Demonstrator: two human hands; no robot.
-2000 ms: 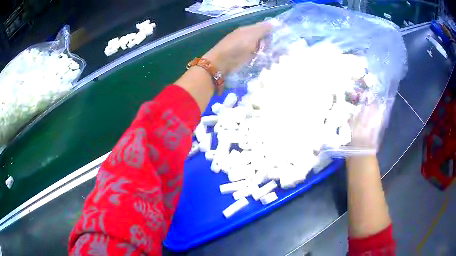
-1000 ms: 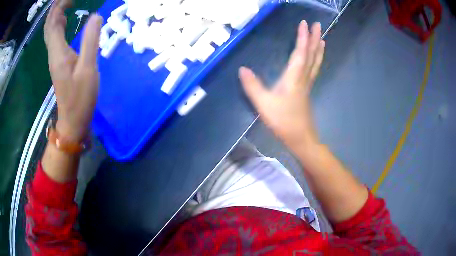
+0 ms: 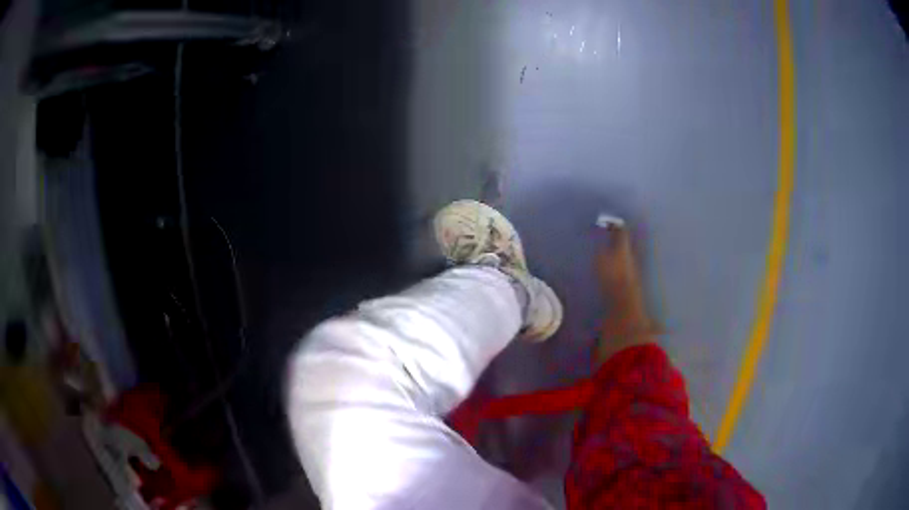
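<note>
A small white piece [image 3: 609, 220] shows over the grey floor at the fingertips of my right hand. My right hand [image 3: 620, 274] reaches down beside my shoes, blurred, with the fingers pointing away from me. The frame does not show clearly whether the fingers grip the piece or only touch it. My left hand is not in view. The tray and the bag of white pieces are not in view.
My white-trousered leg [image 3: 399, 369] and pale shoes [image 3: 478, 234] are in the middle. A yellow line [image 3: 777, 219] runs along the grey floor at right. A red bar [image 3: 538, 401] lies beside my sleeve. Blurred red and white shapes are at lower left.
The view has swung from the blue tray and bench down to the floor. My right hand, open in the air before, is now low by my shoes. My left hand has left the picture.
</note>
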